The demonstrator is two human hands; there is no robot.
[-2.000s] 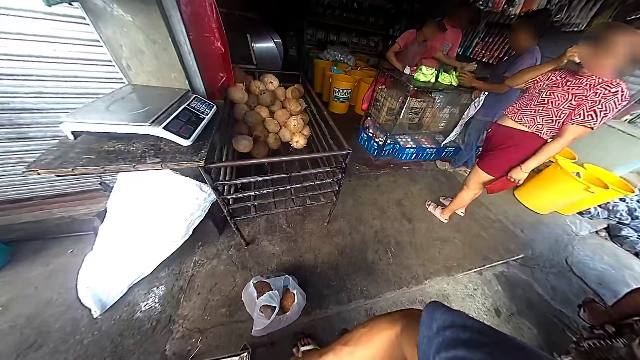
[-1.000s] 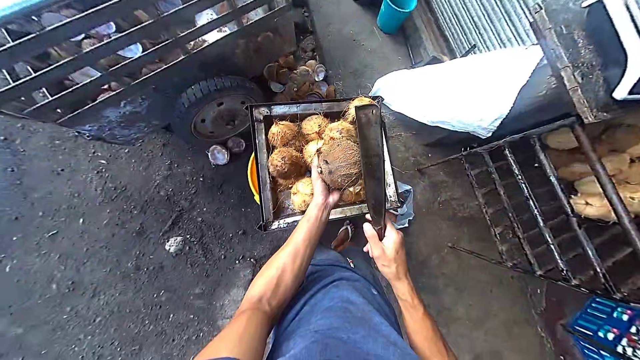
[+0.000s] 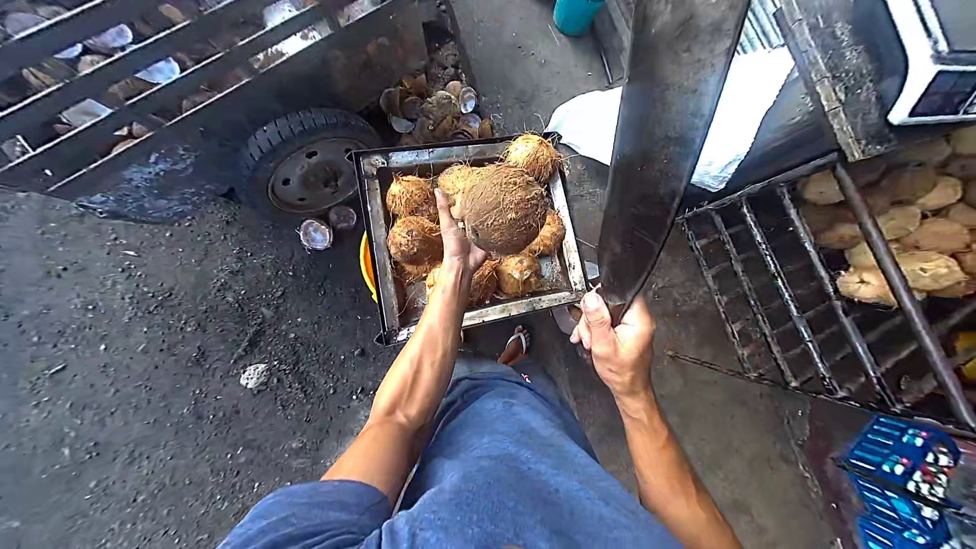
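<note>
A husked brown coconut point(image 3: 505, 209) rests in my left hand point(image 3: 457, 240), held above a square metal tray point(image 3: 560, 293) of fibrous coconuts point(image 3: 414, 240). My right hand point(image 3: 619, 335) grips the lower end of a large machete point(image 3: 663, 137), its wide dark blade pointing up, to the right of the coconut and apart from it. The handle is mostly hidden in my fist. Part of a yellow container point(image 3: 368, 267) shows beneath the tray's left side.
Coconut shells point(image 3: 438, 110) lie heaped behind the tray, near a vehicle wheel point(image 3: 309, 171) and a slatted cart side point(image 3: 191, 99). On the right are a metal rack point(image 3: 808, 293) with coconuts, a white sack point(image 3: 743, 114) and blue crates point(image 3: 892, 473).
My right hand has raised the machete, which stood close beside the coconut a second ago. The coconut remains in my left hand. Two seconds ago the view faced the shop and people.
</note>
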